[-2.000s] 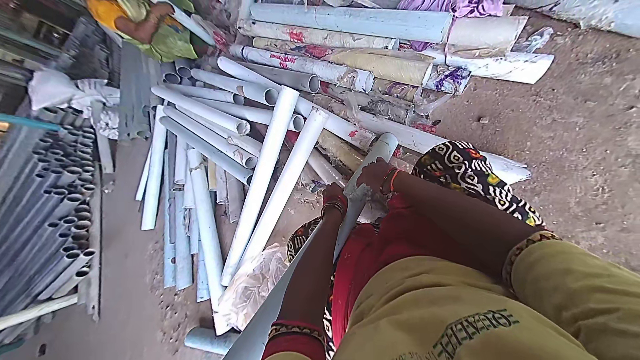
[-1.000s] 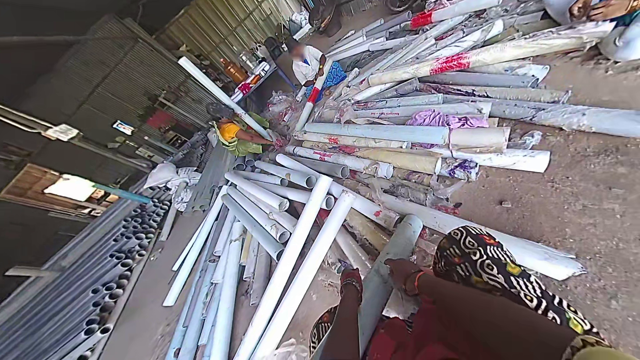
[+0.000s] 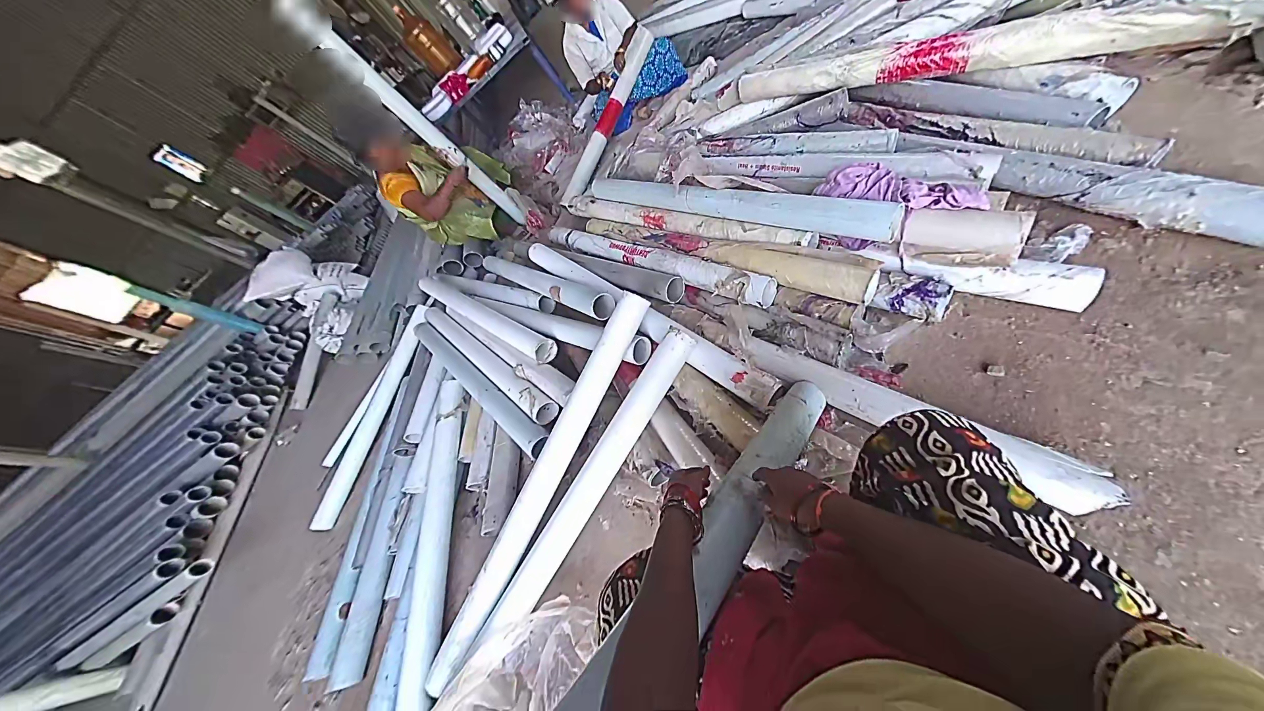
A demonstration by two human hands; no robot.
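Note:
A thick grey-blue plastic pipe [image 3: 755,479] lies slanting between my legs, its far end pointing up and right. My left hand [image 3: 688,486] is closed at the left side of this pipe, with bangles at the wrist. On the opposite side, my right hand [image 3: 788,496] has curled fingers at the pipe's edge, beside some thin clear plastic. The undersides of both hands are hidden. Two long white pipes [image 3: 592,434] lean across the pile just left of my left hand. Crumpled clear plastic film [image 3: 538,647] lies below them.
Wrapped pipes [image 3: 750,207] are heaped ahead and right. Loose white and grey pipes [image 3: 434,533] lie left, beyond them a large stack of grey pipes [image 3: 148,533]. A person in green and yellow [image 3: 434,188] holds a long white pipe; another person [image 3: 602,59] sits farther back.
The view has swung up from my lap, bringing the two people and the farther heap into sight. Both hands remain at the same grey-blue pipe.

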